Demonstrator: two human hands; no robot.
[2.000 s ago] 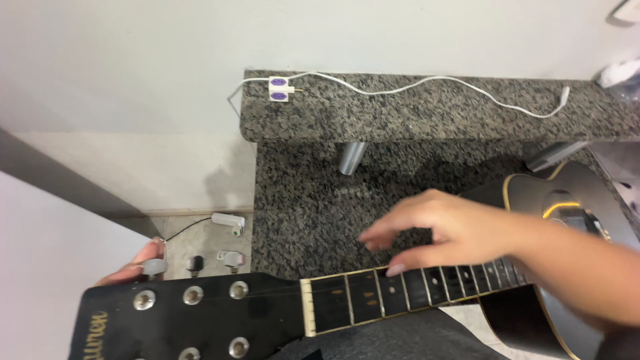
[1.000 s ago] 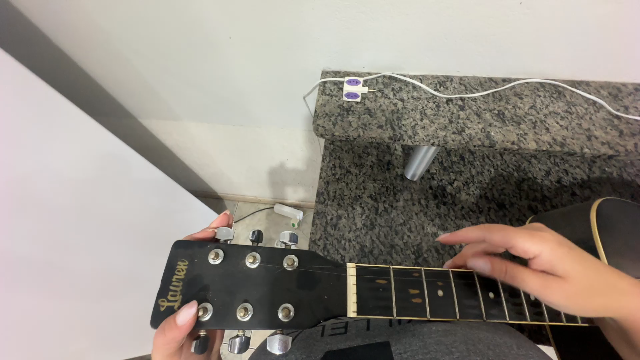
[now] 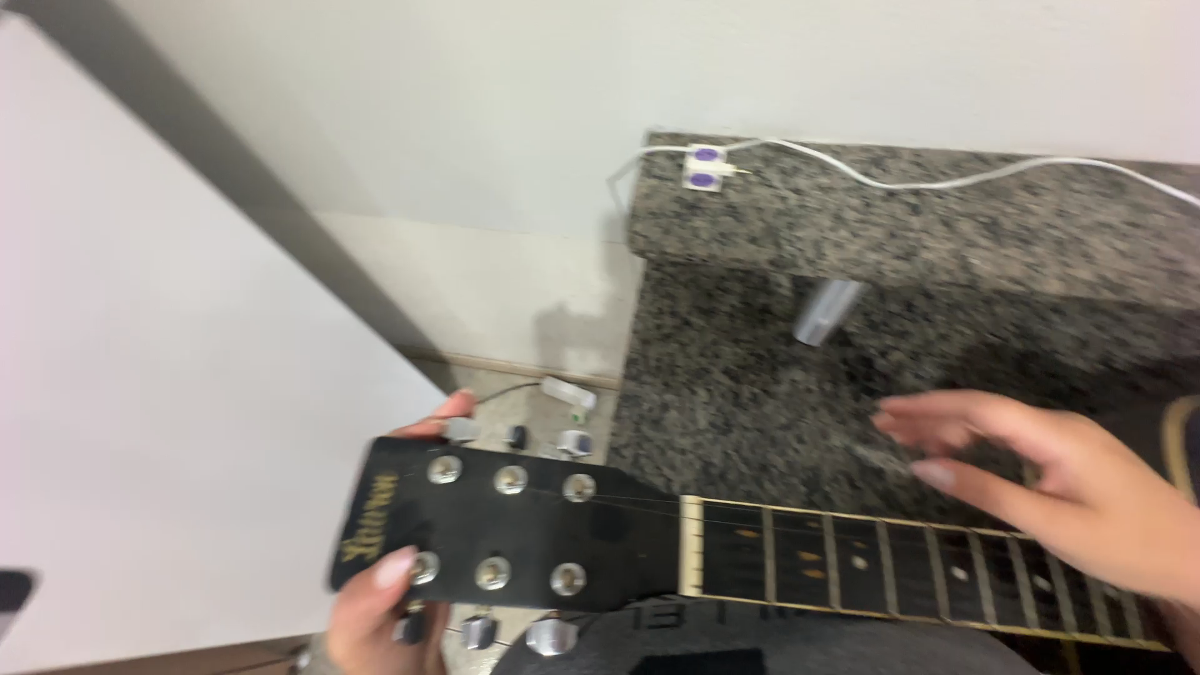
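Observation:
A black acoustic guitar lies across my lap, its headstock (image 3: 506,525) at lower left and its fretboard (image 3: 900,567) running right. My left hand (image 3: 380,600) grips the headstock's end, thumb on the face beside a lower tuning post, other fingertips showing at the upper edge. Silver and black tuning pegs (image 3: 551,636) stick out on both sides. Thin strings run from the upper posts over the white nut (image 3: 691,546); how many cannot be told. My right hand (image 3: 1041,487) hovers over the fretboard, thumb and fingers apart, holding nothing visible. The guitar's body is mostly out of view.
A speckled granite counter (image 3: 900,225) has a raised ledge with a white cable (image 3: 937,183) and a multi-outlet plug adapter (image 3: 705,169). A metal support (image 3: 829,311) stands under the ledge. At left is a large white panel (image 3: 187,375); a white device (image 3: 568,392) lies on the floor.
The view has shifted towards the headstock. My left thumb, out of view two seconds ago, now rests on the headstock's face. My right hand has lifted from near the strings since one second ago.

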